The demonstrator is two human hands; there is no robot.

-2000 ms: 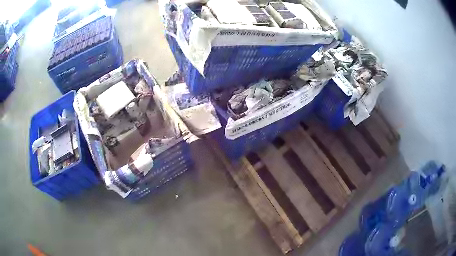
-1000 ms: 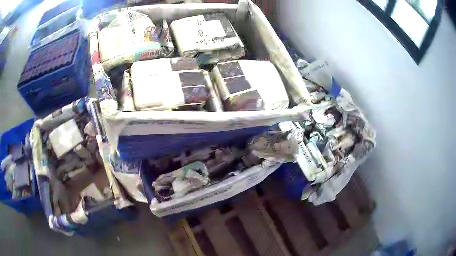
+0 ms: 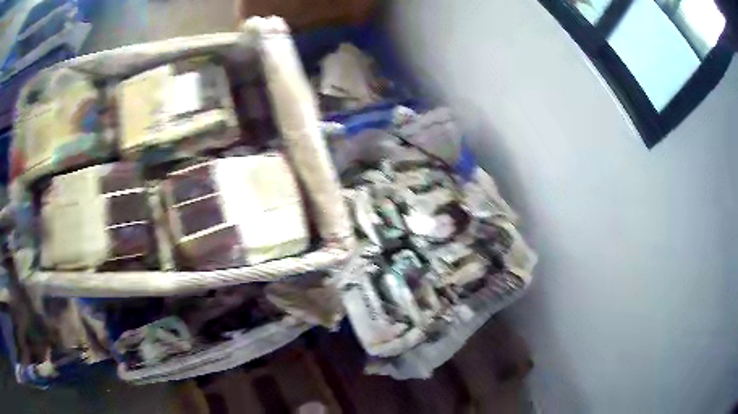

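No hand shows clearly; a small pale blurred spot at the bottom edge cannot be made out. Nearest in front is a paper-lined crate of wrapped blocks [image 3: 182, 279], stacked high, with four-sided cream-and-brown packages inside. It rests over a lower paper-edged crate [image 3: 235, 348] with loose bundles. To its right, a crate of newspaper-wrapped parts [image 3: 429, 242] is heaped full, its paper lining hanging over the front. The view is blurred.
A wooden pallet [image 3: 267, 388] lies under the crates at the bottom. A white wall [image 3: 599, 267] with a dark-framed window [image 3: 655, 65] is at the right. Another blue crate with pale paper [image 3: 348, 77] stands behind. A lined crate is partly visible at the lower left.
The view has moved closer and turned right. The stacked crates have shifted left in the picture, and more wall and window show. The water bottles have left the view.
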